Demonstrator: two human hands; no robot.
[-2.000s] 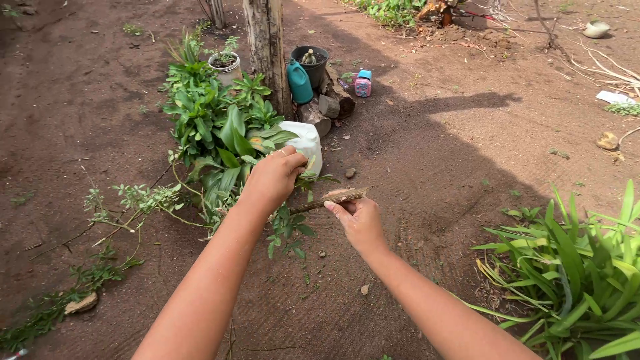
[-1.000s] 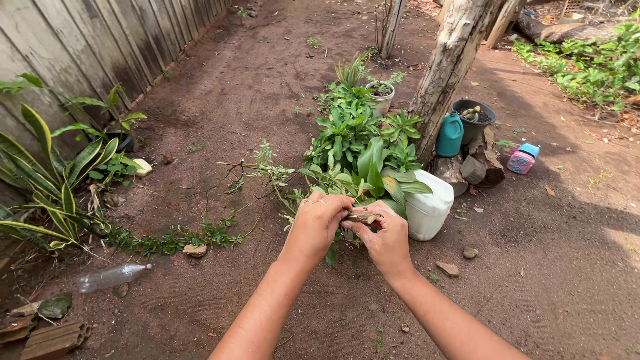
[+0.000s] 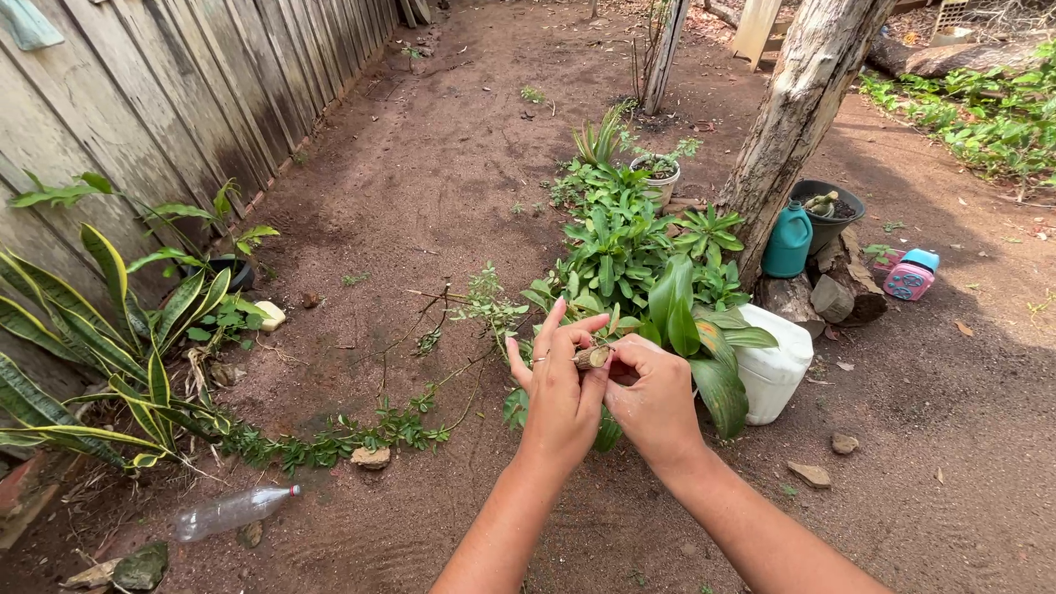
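Observation:
A short piece of woody stem, its cut end facing me, is held in my left hand between thumb and fingers, with the other fingers spread. Close against its right side, the thumb and fingertips of my right hand pinch together near the cut end; what lies between them is too small to tell. Leafy green plants grow just beyond both hands. Behind my right hand stands a white plastic jug, partly covered by broad leaves.
A wooden post rises beside a teal jug, a dark pot and a pink and blue toy. Left are a plank wall, snake plants and a clear plastic bottle. Stones and trailing stems lie on the soil.
My hands have come together at the stem; two seconds ago they were apart, with the brown stem showing at my right hand. The view has swung left.

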